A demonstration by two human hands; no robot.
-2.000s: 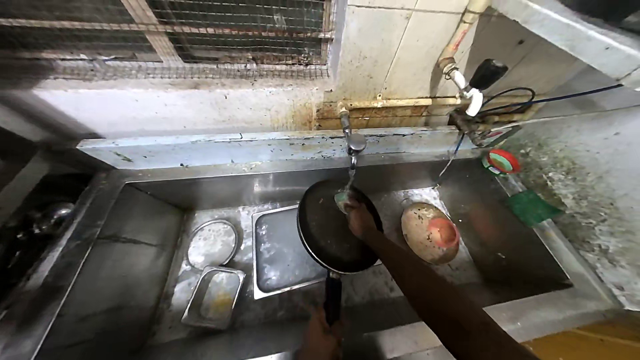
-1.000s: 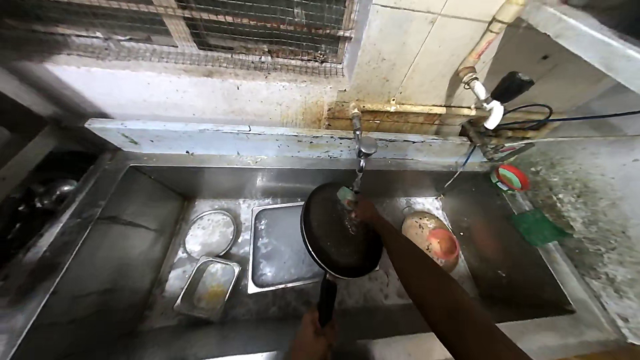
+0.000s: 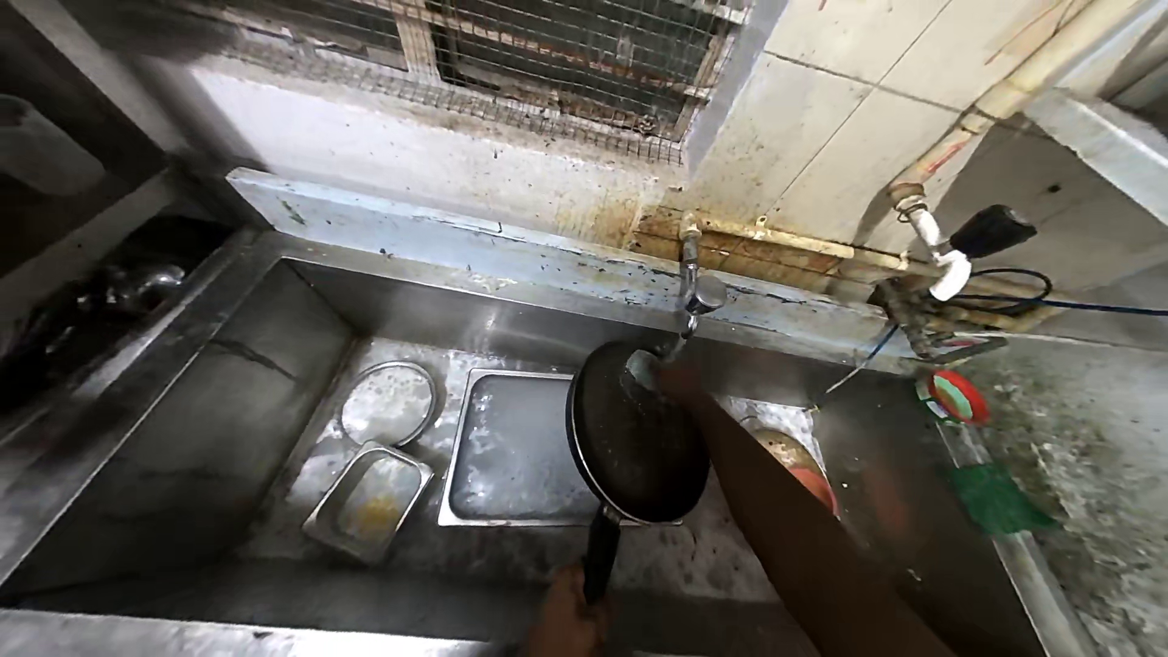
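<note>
My left hand [image 3: 573, 613] grips the black handle of a dark frying pan [image 3: 639, 447], which I hold over the sink with its handle toward me. My right hand [image 3: 677, 379], somewhat blurred, presses a pale greenish scrubbing pad [image 3: 641, 370] on the pan's dark face near its far edge. Right above that edge is a metal tap [image 3: 703, 297], with water running from it by my right hand. Behind the pan, a rectangular steel tray [image 3: 525, 447] of cloudy water lies on the sink floor, partly covered by the pan.
Left in the steel sink [image 3: 438, 283] lie a round metal dish [image 3: 388, 403] and a small rectangular pan [image 3: 370, 502] with yellow residue. A round brownish vessel [image 3: 780, 447] is partly behind my right forearm. A red-rimmed bowl [image 3: 956, 397] and green cloth [image 3: 999, 499] rest on the right ledge.
My right hand and the pad remain at the pan's far part, shifting slightly over its surface. My left hand has kept the handle. The view has turned somewhat.
</note>
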